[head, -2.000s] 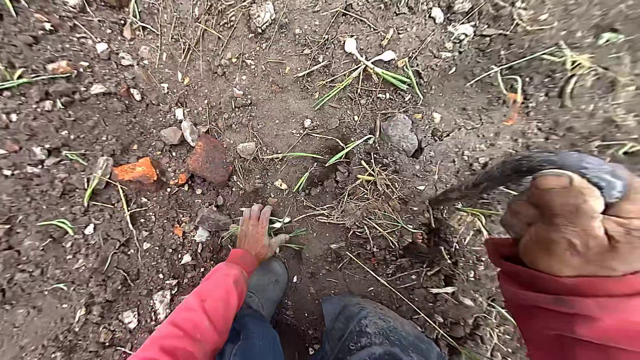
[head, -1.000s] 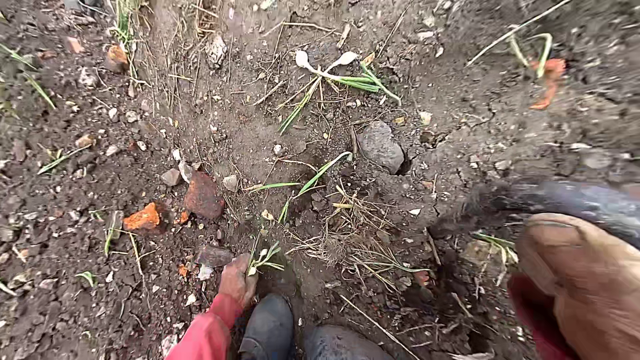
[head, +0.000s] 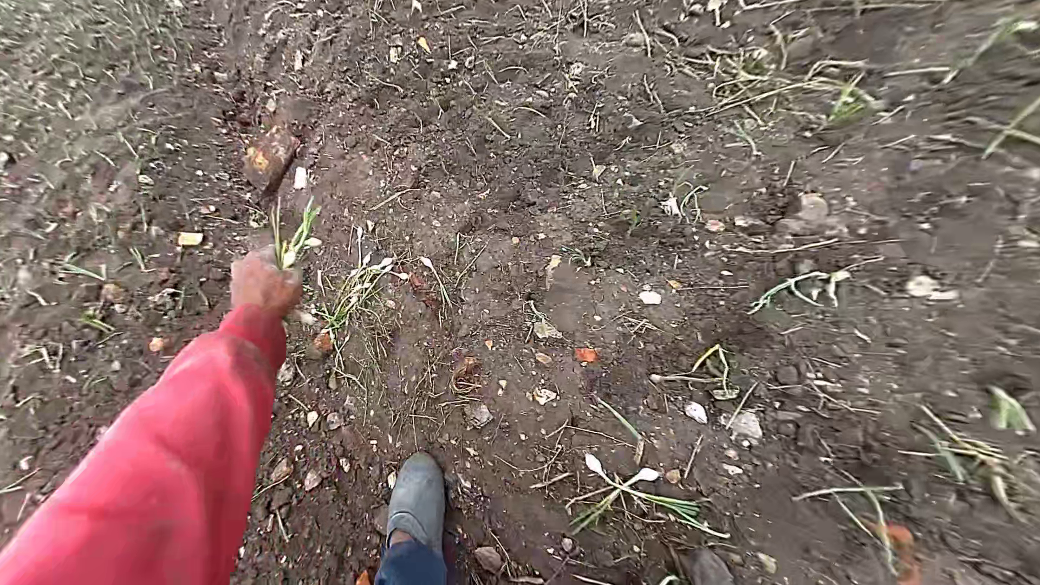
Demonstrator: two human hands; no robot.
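Observation:
My left hand (head: 266, 282), in a red sleeve, is closed around a small bunch of green-leaved bulb plants (head: 294, 240), whose leaves and a pale bulb stick up past the fingers. Just right of that hand a loose pile of similar plants (head: 356, 292) with white bulbs lies on the soil. One more thin plant (head: 439, 280) lies beside the pile. Two white-bulbed plants (head: 621, 487) with green leaves lie crossed near the bottom, right of my shoe. My right hand and the dark curved tool are out of view.
My grey shoe (head: 417, 500) stands on bare soil at the bottom centre. A reddish-brown stone (head: 270, 160) lies beyond my left hand. Small stones, an orange fragment (head: 585, 355), dry roots and scattered wilted plants (head: 804, 288) cover the ground. Greener growth (head: 89, 49) is at the upper left.
My left hand has moved from beside my shoe, forward to the plant pile, holding plants. My right hand and the dark curved tool have left the view. The view has shifted forward a lot.

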